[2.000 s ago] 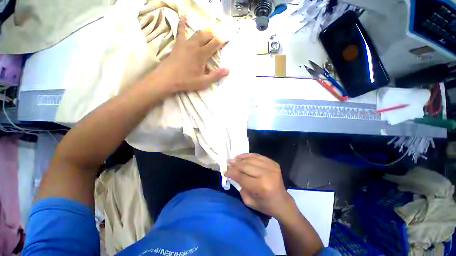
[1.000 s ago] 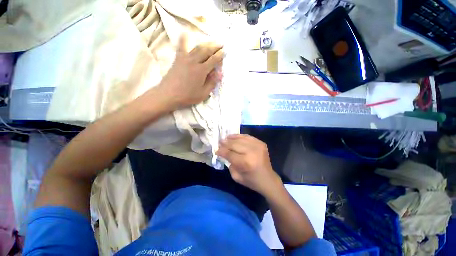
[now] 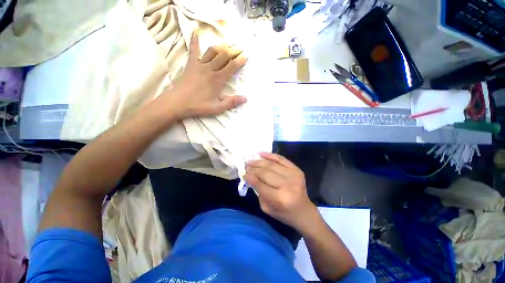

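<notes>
A large cream garment piece [image 3: 111, 83] lies in folds over the machine table and hangs over its front edge. My left hand [image 3: 207, 83] lies on the gathered folds with its fingers and thumb spread, pressing the cloth. My right hand [image 3: 277, 185] pinches the cloth edge between thumb and fingers, in front of the table edge. A short end of white tape [image 3: 242, 188] sticks out below my right fingertips. The cloth near the needle area is washed out by bright light. Part of the machine head [image 3: 278, 16] shows at the top.
The table edge carries a printed ruler [image 3: 354, 117]. A black phone [image 3: 383, 55], snips with red and blue handles [image 3: 360, 91] and a red stick [image 3: 429, 113] lie at right. A control panel [image 3: 479, 22] is at upper right. Blue crates [image 3: 412, 237] with cream cloth stand below right.
My left hand's fingers and thumb have spread on the cloth since one second ago. My right hand still pinches the edge, slightly higher than two seconds ago.
</notes>
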